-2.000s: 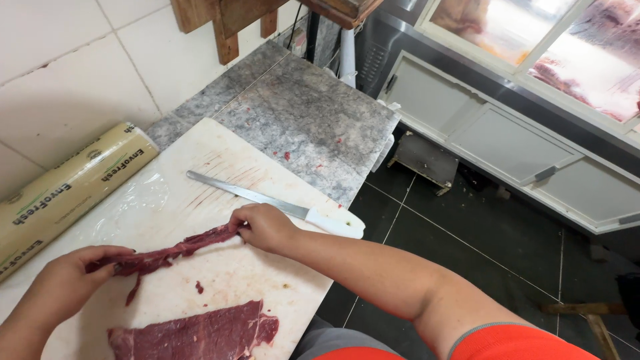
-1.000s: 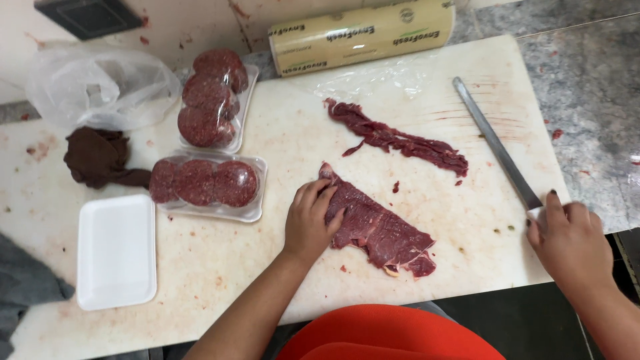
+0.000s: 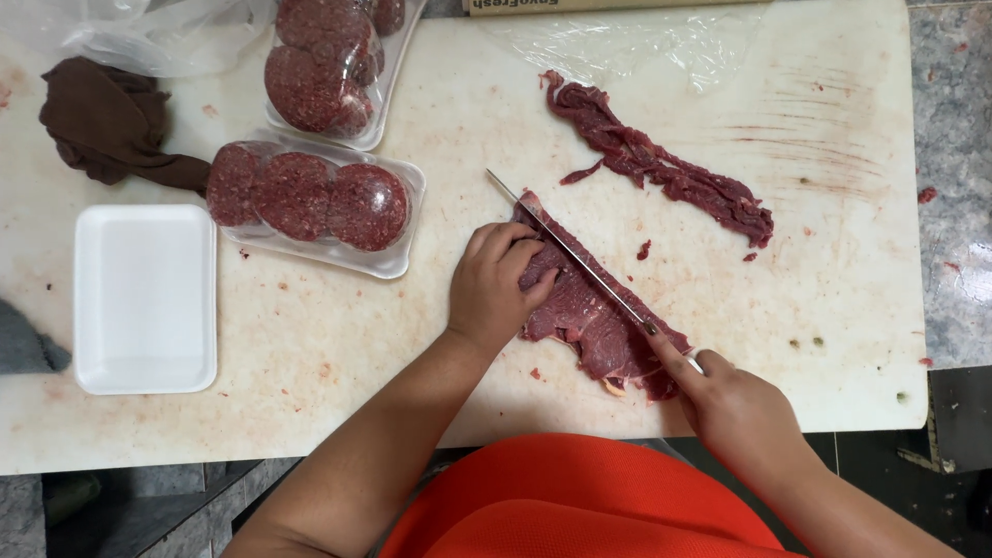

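Note:
A flat piece of raw red meat point(image 3: 593, 310) lies at the middle of the white cutting board point(image 3: 333, 333). My left hand point(image 3: 500, 279) rests on its upper left part, fingers bent and pressing down. In my right hand point(image 3: 721, 387) is the white handle of a long knife point(image 3: 570, 249), my index finger stretched along the blade. The blade lies slantwise over the meat near its upper right edge; whether it has cut in, I cannot tell. Strips of raw meat point(image 3: 659, 167) lie in a long heap to the upper right, apart from the knife.
Two wrapped trays of ground-meat patties point(image 3: 294, 198) point(image 3: 322, 70) lie at upper left, beside a brown cloth point(image 3: 105, 120) and a clear plastic bag point(image 3: 155, 35). A white foam tray point(image 3: 145, 298) sits below them. A film roll point(image 3: 604, 6) borders the board's far edge.
My right hand has brought the knife from the right side of the board onto the meat. My left hand stays on the meat. Two seconds ago both hands held the meat strips.

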